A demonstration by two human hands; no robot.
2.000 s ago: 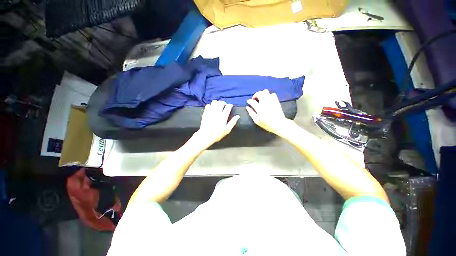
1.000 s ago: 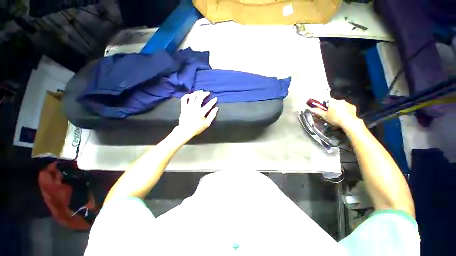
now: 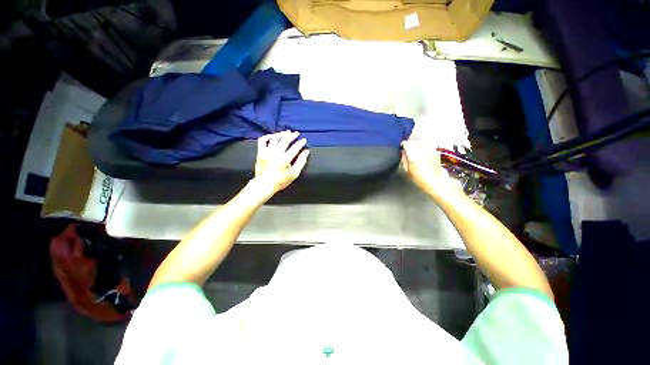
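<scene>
A navy garment (image 3: pixel 207 107) lies bunched on the left part of the long dark grey padded form (image 3: pixel 342 162), with a narrow length of it stretched flat to the right. My left hand (image 3: pixel 280 160) rests on the near edge of the cloth and form, fingers spread. My right hand (image 3: pixel 420 160) is at the right end of the narrow length, fingers pinching its corner. The steam iron (image 3: pixel 470 167), with a red handle, sits at the table's right edge just beyond my right hand and is partly hidden by it.
The pale table (image 3: pixel 285 222) lies under the form. An open carton (image 3: pixel 68 171) stands at its left end. A large yellow-brown carton (image 3: pixel 385 21) is behind. A blue bar (image 3: pixel 246 39) stands at the back left. Hoses (image 3: pixel 584 146) run right. A red bag (image 3: pixel 78 274) is on the floor.
My right hand went from the form to the iron's handle, then let it go and moved left to the cloth's right end. My left hand shows almost no movement since one second ago.
</scene>
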